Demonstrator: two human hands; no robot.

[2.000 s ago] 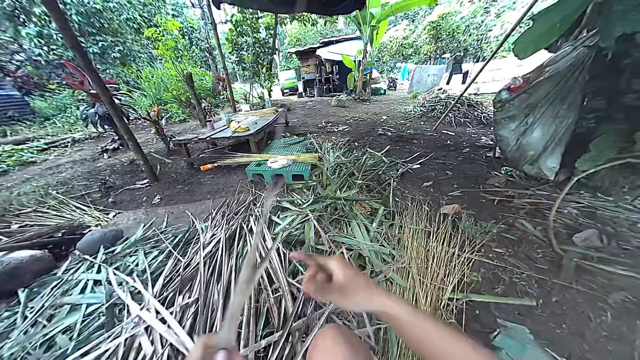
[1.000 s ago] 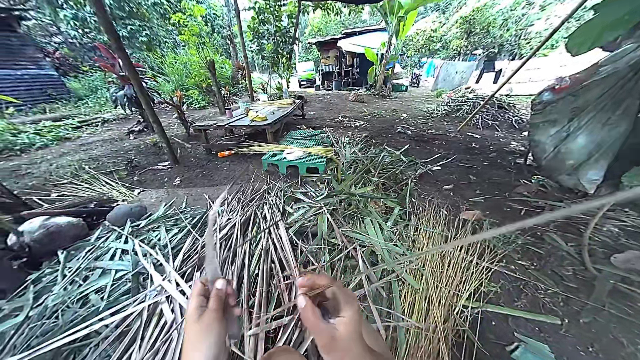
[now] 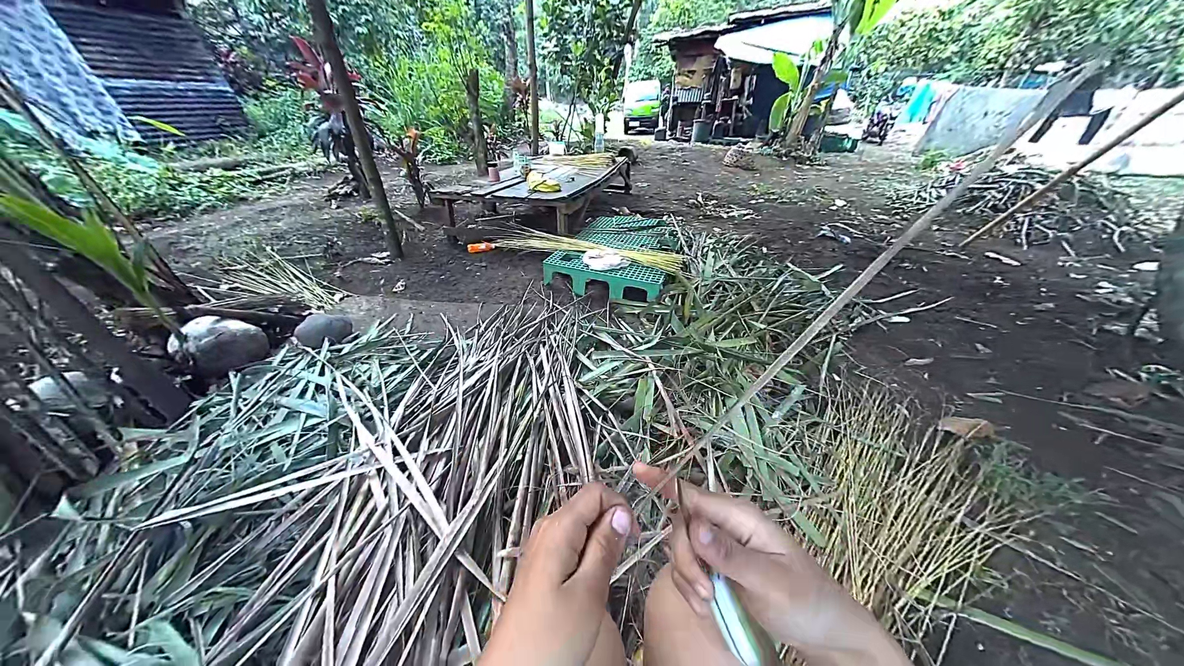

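My left hand (image 3: 569, 573) is closed at the lower middle, thumb and forefinger pinched near the base of a long dry palm leaf strip (image 3: 832, 310). Beside it, my right hand (image 3: 749, 564) holds a knife with a pale handle (image 3: 733, 620), its narrow blade upright by the strip's lower end. The strip slants up to the upper right. Beneath the hands lie brown dry leaf strips (image 3: 444, 462), with green leaf strips (image 3: 740, 398) around them. A bundle of thin yellowish ribs (image 3: 906, 509) lies to the right of my right hand.
A green plastic crate (image 3: 606, 268) ahead bears more thin ribs and a white item. Behind it stands a low wooden table (image 3: 546, 185) with a yellow item on top. Two stones (image 3: 220, 344) sit at the left. A slanted pole (image 3: 1073, 171) stands at the right.
The long strip, upright by my left hand two seconds ago, now slants to the upper right. My hands have come close together. The view has shifted.
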